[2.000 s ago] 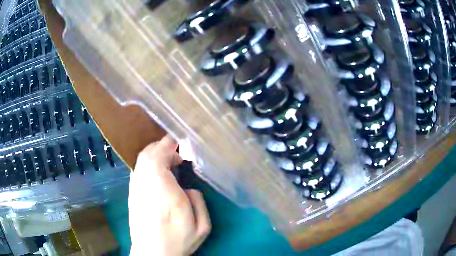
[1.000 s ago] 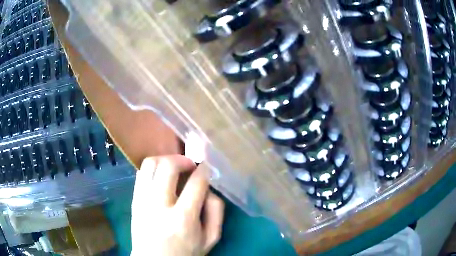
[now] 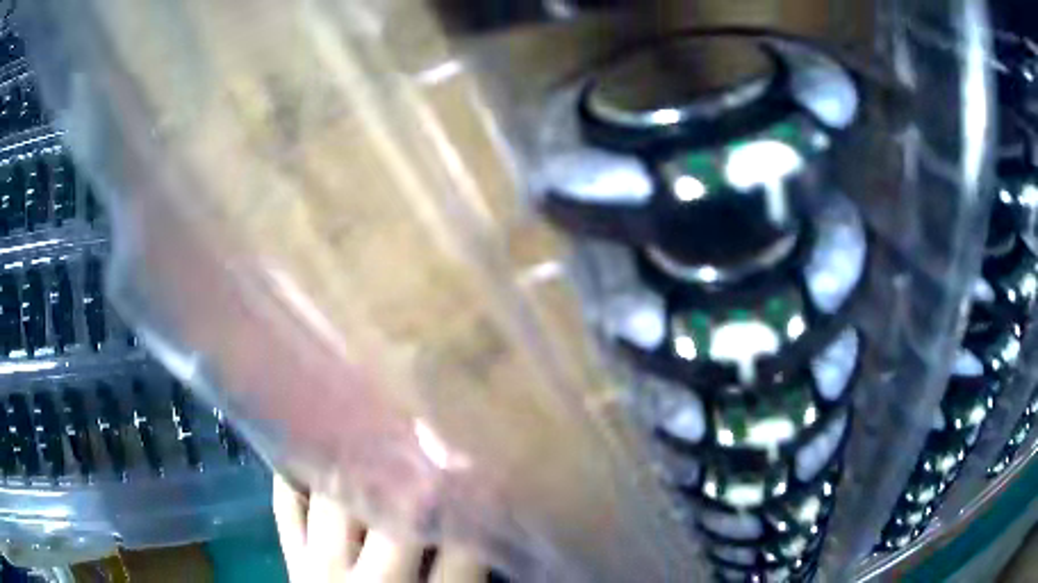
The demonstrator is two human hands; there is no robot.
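A clear blister tray [image 3: 421,285] fills most of the view, very near the camera and blurred at its left side. Glossy black flanged parts [image 3: 740,342] overlap in a row in its channel, with more rows at the right. The tan support shows through the plastic. My left hand [image 3: 364,552] is at the bottom edge, largely cut off. Its fingers are at the tray's lower left edge, with the fingertips blurred behind the plastic, and appear to grip it. My right hand is not in view.
Leaning clear trays [image 3: 68,376] with rows of black parts stand at the left. Part of a brown carton [image 3: 171,560] shows at the bottom left. The green bench top [image 3: 248,556] shows beside it and at the lower right.
The tray and its parts look much larger and nearer. My left hand sits lower in the picture, its fingertips now behind the plastic. The white slip at its fingers no longer shows.
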